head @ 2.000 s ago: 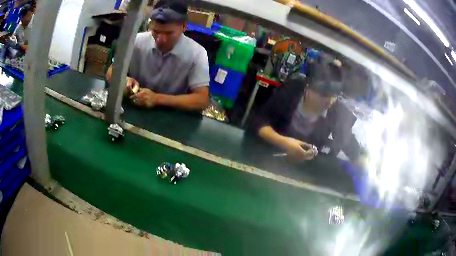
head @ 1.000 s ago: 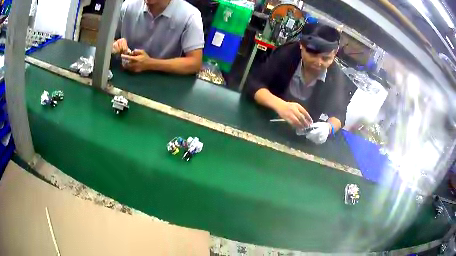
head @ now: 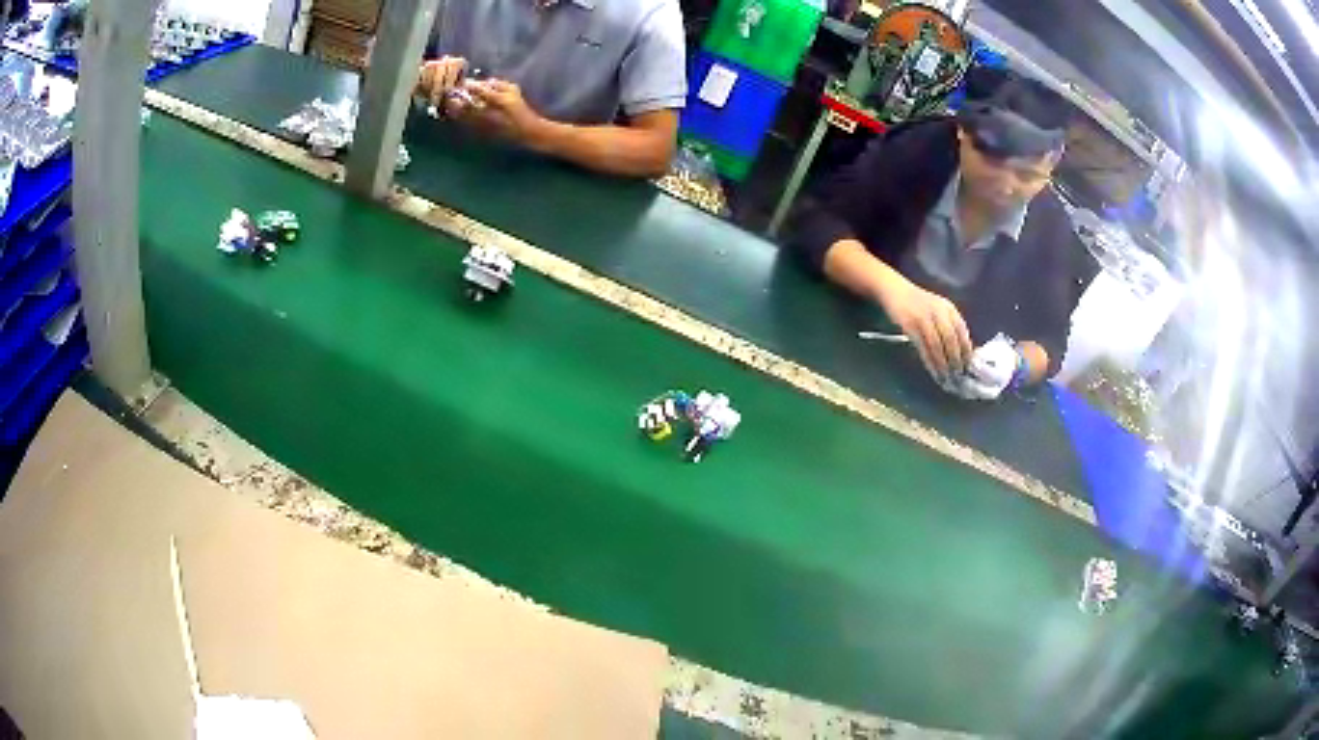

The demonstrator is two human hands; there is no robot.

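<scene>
Neither of my hands is in the picture. Several small white and silver units lie apart on the green conveyor belt (head: 477, 419). One unit with a green part (head: 258, 234) is at the left. A white and silver unit (head: 488, 270) lies near the belt's far edge. A unit with a white part, a yellow bit and dark bits (head: 690, 421) lies near the middle. A pale unit (head: 1099, 584) lies at the right, partly washed out by glare. A tan cardboard sheet (head: 362, 622) is nearest me, with a thin pale stick (head: 184, 614) and a white scrap (head: 253, 719) on it.
Across the belt, a person in a grey shirt (head: 557, 65) and a person in a dark jacket (head: 926, 217) handle small parts. A metal post (head: 113, 188) stands at the left beside blue trays (head: 44, 289); another (head: 388, 101) stands beyond the belt. A blue sheet (head: 1128, 492) lies at right.
The view has shifted, so the belt units appear further right than one second ago. More cardboard and the white scrap now show at the bottom. No hand of mine has appeared.
</scene>
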